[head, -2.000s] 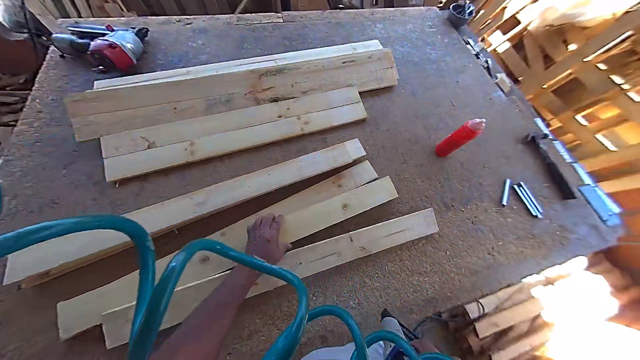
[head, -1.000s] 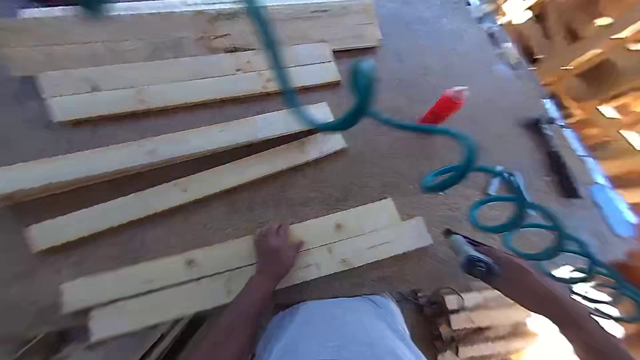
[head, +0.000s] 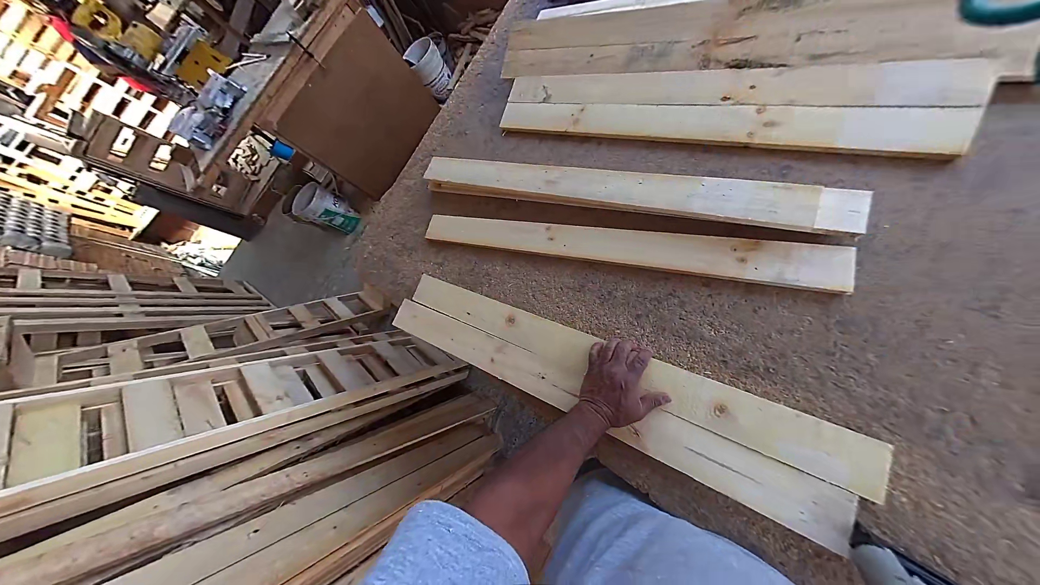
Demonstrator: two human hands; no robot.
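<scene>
My left hand (head: 621, 382) lies flat across two pale wooden boards, fingers on the upper board (head: 756, 410) and palm near the seam with the lower board (head: 731, 471). The two boards lie side by side near the table's front edge, their right ends uneven. Above them two narrower boards, one (head: 634, 192) over the other (head: 642, 252), lie apart with a gap between. My right hand is out of view; part of a grey and black tool (head: 890, 562) shows at the bottom right, beside the lower board's end.
More boards (head: 747, 122) lie at the far side of the worktable (head: 942, 341). Stacked wooden pallets (head: 195, 406) stand against the left side. A white bucket (head: 321, 207) is on the floor beyond, near a workbench (head: 349, 106). A teal coiled hose (head: 999, 11) shows at the top right.
The two front boards, apart from the others by one second ago, stay under my left hand. The right hand, seen with a tool one second ago, has left view. The view has swung left.
</scene>
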